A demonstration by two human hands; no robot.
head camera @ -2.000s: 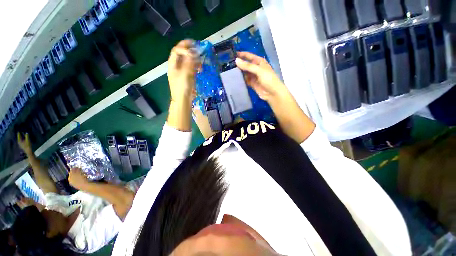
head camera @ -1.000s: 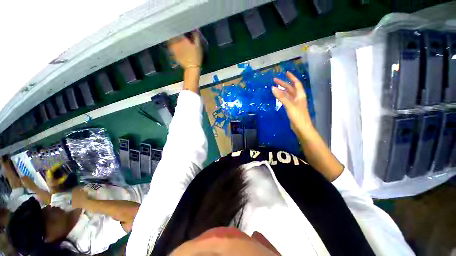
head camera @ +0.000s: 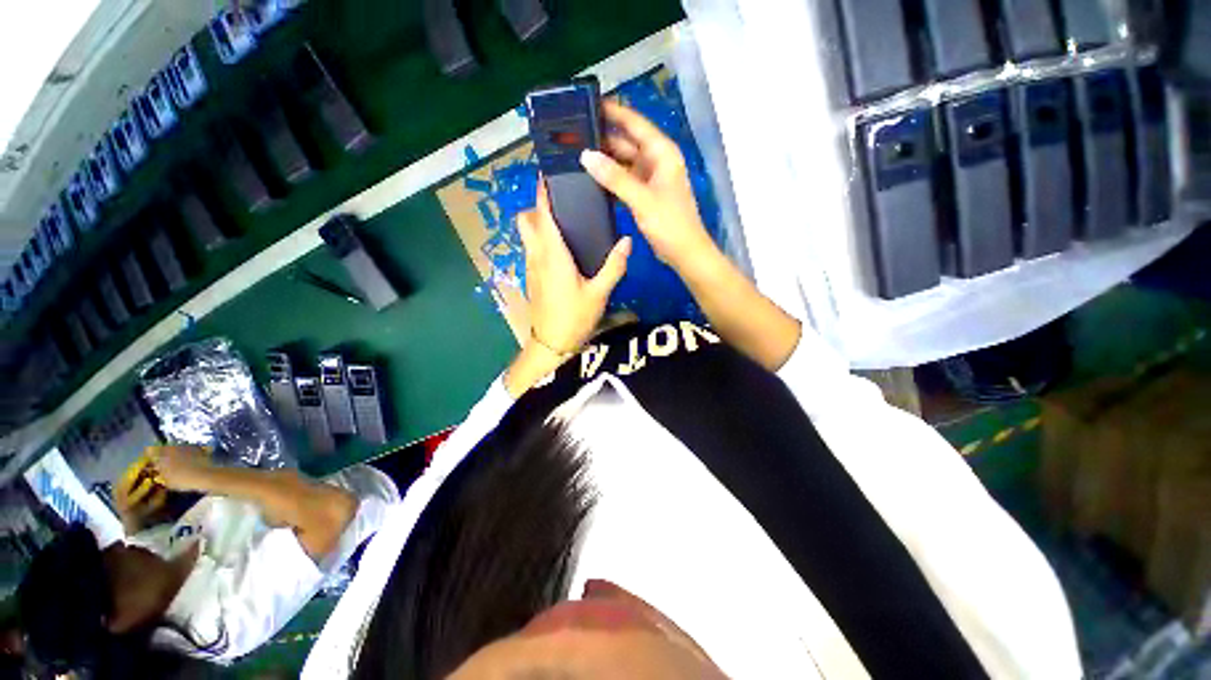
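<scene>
A grey device housing (head camera: 579, 213) with a dark end panel is held over the blue mat (head camera: 680, 272), its dark end pointing away from me. A small reddish spot shows on the panel. My left hand (head camera: 568, 286) grips the lower grey part, fingers on one side and thumb on the other. My right hand (head camera: 651, 179) is at the upper right side of the housing, with fingertips touching it near the dark end. Small blue film pieces (head camera: 498, 219) lie scattered on the mat and its brown edge.
A blister tray (head camera: 870, 286) of upright housings is at right. Several grey housings (head camera: 332, 399) stand on the bench at left, and a lone housing (head camera: 361, 263) lies beside a thin dark tool. Spaced housings (head camera: 272, 140) sit on the green belt. Another person (head camera: 226, 531) works at lower left.
My left hand has come back from the belt to the mat and now holds a housing. My right hand, raised and apart a second ago, now touches it. The view has shifted.
</scene>
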